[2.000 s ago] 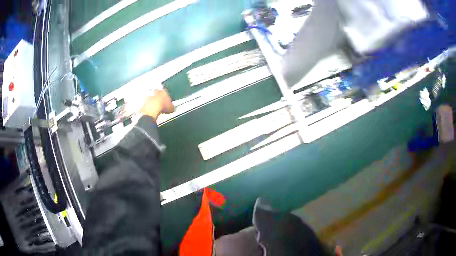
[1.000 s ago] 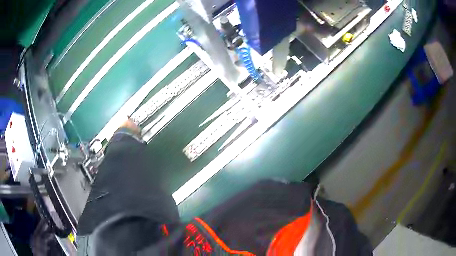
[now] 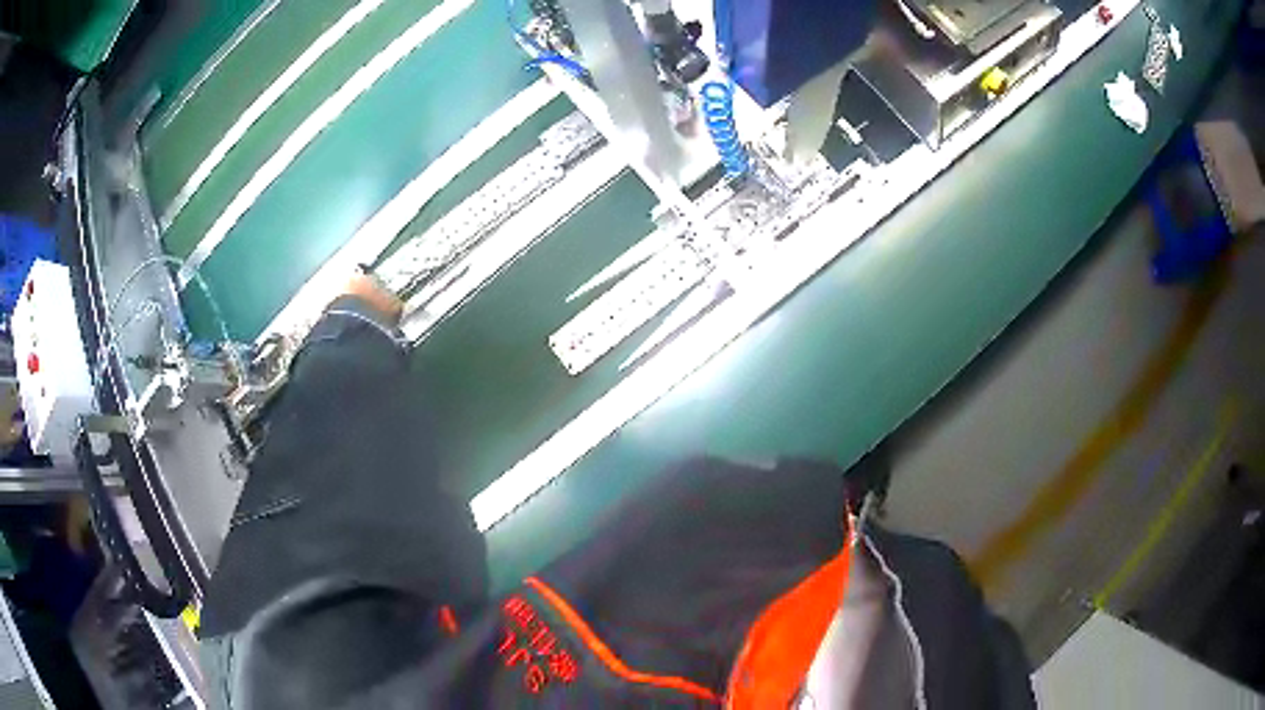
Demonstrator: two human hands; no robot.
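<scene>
My left hand (image 3: 372, 297) reaches out from a dark sleeve to the left end of a pale plate row (image 3: 479, 222) on the upper guide rail. It touches or nearly touches that end. Its fingers are small and partly lost in glare, so a grip cannot be made out. A second pale plate (image 3: 611, 322) lies on the green surface between the rails, its right part running under the machine. My right hand is not in view.
A machine with a grey post (image 3: 611, 97) and coiled blue tube (image 3: 723, 128) stands over the rails. A metal box with a yellow knob (image 3: 993, 81) is at upper right. Left are machine fittings (image 3: 164, 382) and a white box with red buttons (image 3: 53, 354).
The view has turned and shifted. Two seconds ago, a gap separated my left hand from the upper plate row; now the row reaches my hand. Since one second ago, little else has changed.
</scene>
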